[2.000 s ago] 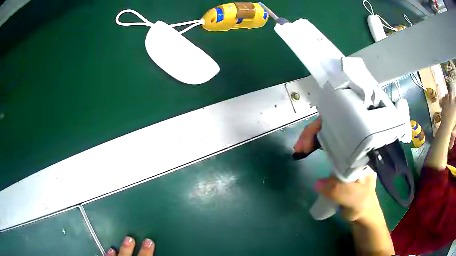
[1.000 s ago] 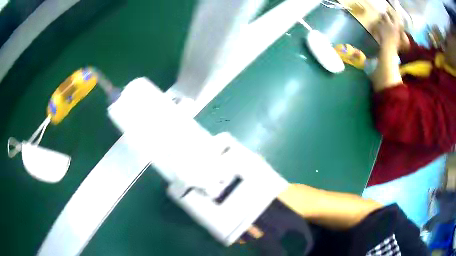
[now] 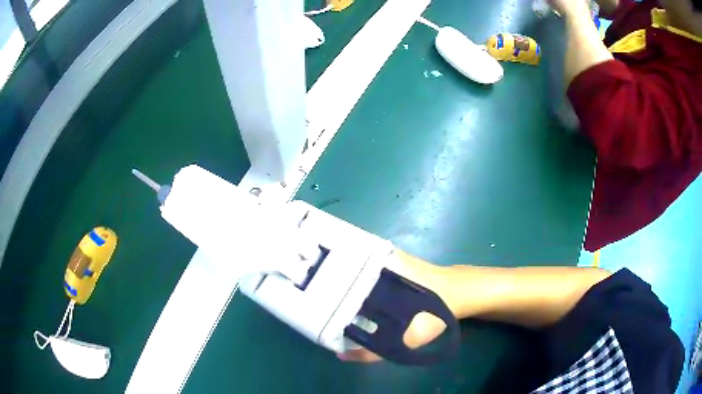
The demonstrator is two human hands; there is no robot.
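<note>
A large white dispensing gun (image 3: 308, 269) lies across the middle of the view, its thin nozzle (image 3: 146, 181) pointing up and left over the conveyor belt, touching nothing. My right hand (image 3: 416, 271) is mostly hidden by the gun's body; the forearm enters from the right and the hand holds the gun. The black loop (image 3: 408, 319) is at the gun's rear. A yellow capsule (image 3: 91, 265) lies on the belt at lower left, apart from the nozzle, tied by white cord (image 3: 55, 336) to a white pod (image 3: 81, 357). My left hand is not in view.
A pale guide rail (image 3: 181, 331) runs diagonally under the gun, with a slanted support post (image 3: 262, 92) behind it. Another white pod (image 3: 468, 55) and yellow capsule (image 3: 513, 48) lie on the green bench (image 3: 462, 185). A person in a red sleeve (image 3: 639, 108) works at the upper right.
My left fingertips were visible two seconds ago and are gone. The view has turned. The nozzle was at the capsule's end; now they are apart, with the capsule and pod lower in view.
</note>
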